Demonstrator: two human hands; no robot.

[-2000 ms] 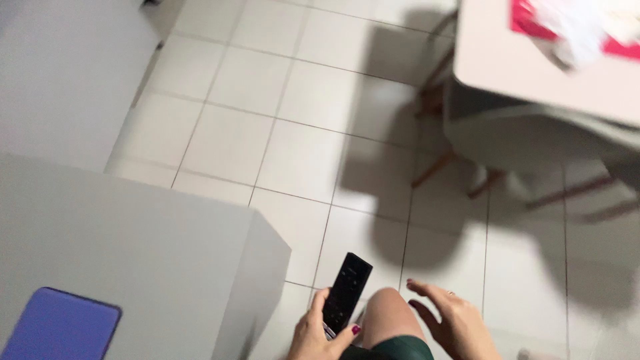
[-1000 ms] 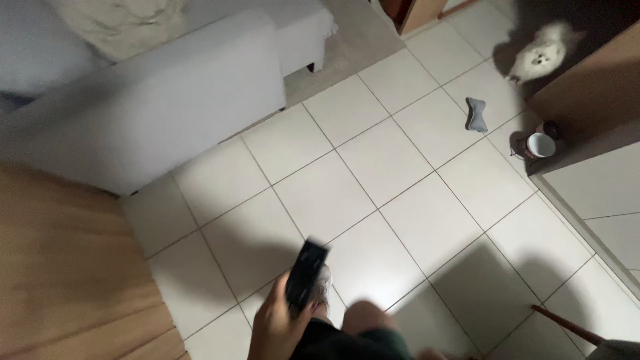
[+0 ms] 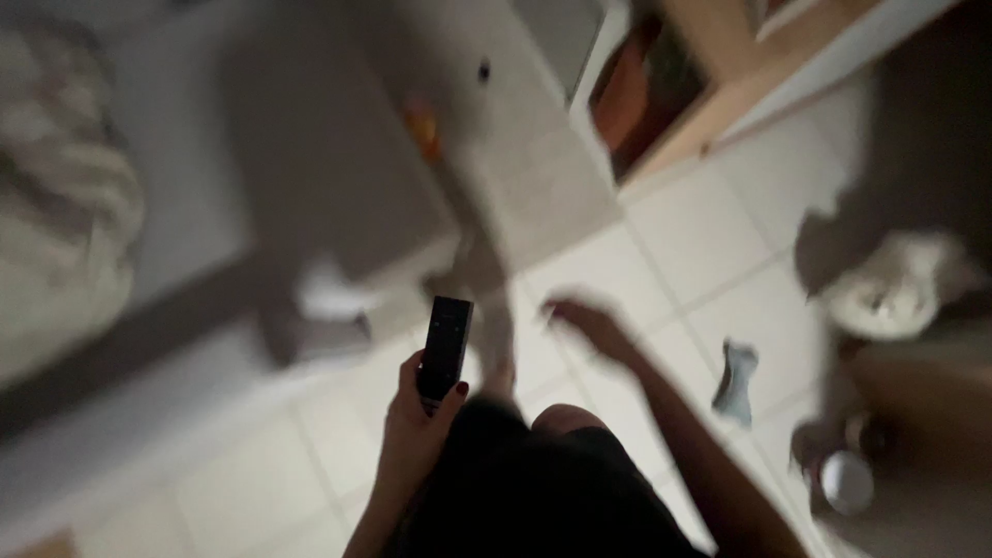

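Note:
My left hand (image 3: 418, 418), low and left of centre, grips a black remote control (image 3: 446, 345) by its lower end, with the thumb along its near edge. The remote points away from my body. To the right, my right hand (image 3: 593, 322) is held out over the white floor tiles with nothing seen in it; it is blurred, its fingers reaching left. Between the hands are my knee and dark clothing.
A grey sofa (image 3: 325, 155) with a crumpled pale cloth (image 3: 62, 194) lies at left. A rug (image 3: 542, 186) reaches the tiles (image 3: 589, 263). At right are a grey bone-shaped object (image 3: 735, 384), a fluffy white animal (image 3: 887, 298) and a white bowl (image 3: 846, 482).
The view has swung from a table, past the sofa, to the sofa's front and rug. The remote has stayed in my left hand. My right hand, barely visible a second ago, is now raised in view.

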